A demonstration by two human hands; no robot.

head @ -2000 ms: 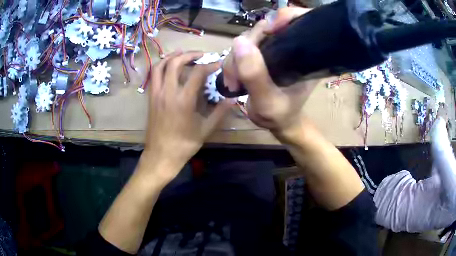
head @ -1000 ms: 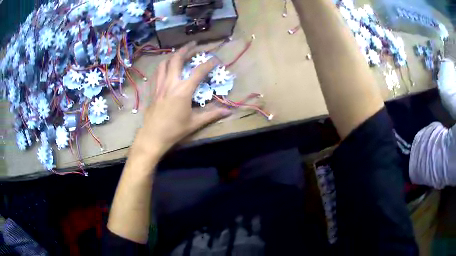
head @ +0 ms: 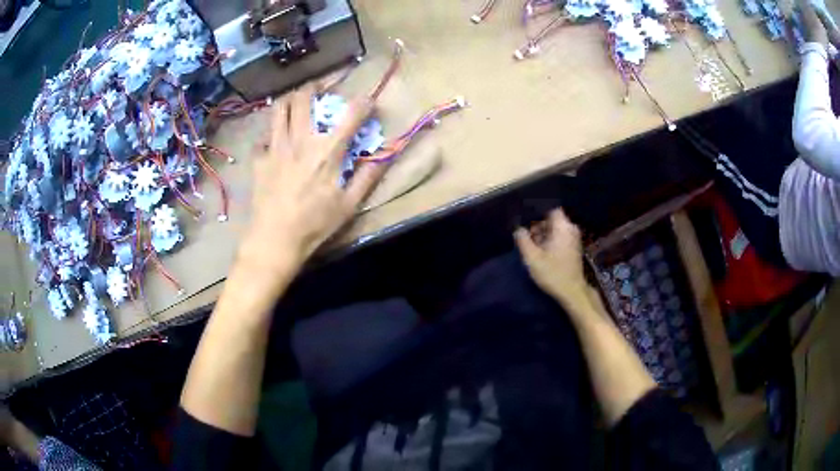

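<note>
My left hand (head: pixel 302 179) is on the work mat with its fingers curved around a small group of geared motors (head: pixel 367 138). White star wheels show between its fingers and thumb, and coloured leads trail to the right. Part of the group is hidden under the hand. My right hand (head: pixel 555 253) is below the bench edge, in front of my body, with its fingers curled. Something dark and small is at its fingertips, too unclear to tell whether it is held.
A large tangled motor pile (head: pixel 110 175) lies left. The screw feeder (head: pixel 293 41) stands behind my left hand. A smaller motor group (head: pixel 635 28) is at the back right. The bench edge (head: pixel 460 207) runs between my hands. A motor carton (head: pixel 649 313) is below right, near a neighbour's sleeve (head: pixel 810 216).
The black screwdriver seen in my right hand earlier is out of view. My right hand has come down from over the bench to below its edge. The view has shifted right; my left hand stays at the motors.
</note>
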